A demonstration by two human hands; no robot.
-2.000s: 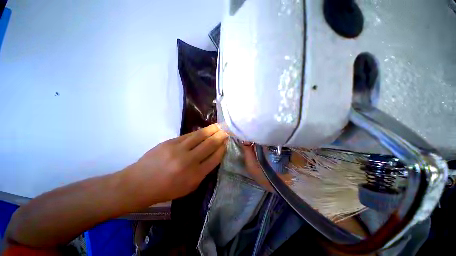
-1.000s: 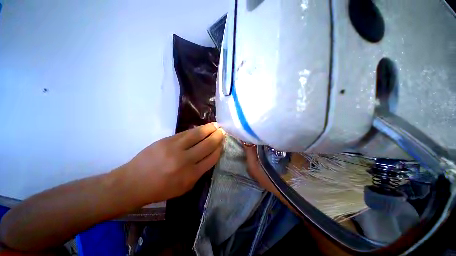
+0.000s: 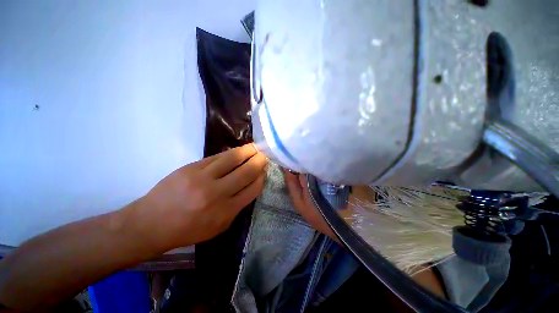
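The dark shiny strip [image 3: 224, 85] lies on the white table, running from the back, under my left hand, to the table's front edge. My left hand [image 3: 202, 198] presses its fingertips on the seam where the strip meets the denim garment [image 3: 276, 226], close beside the machine head [image 3: 331, 92]. The denim's pale grey side hangs towards the lap. My right hand [image 3: 303, 198] is partly visible behind the chrome guard, its fingers at the denim's right side; its grip is hidden. Needle and presser foot are hidden by the head.
The white table [image 3: 98, 110] spreads to the left. The chrome guard [image 3: 361, 250] loops across the lower right, with cream threads [image 3: 398, 229] and a ribbed tension knob [image 3: 481, 244] behind it. A blue bin [image 3: 119, 290] stands below the table edge.
The view has shifted, so the machine head looks larger and the strip and left hand sit further left. My left hand stays at the same place on the seam by the head.
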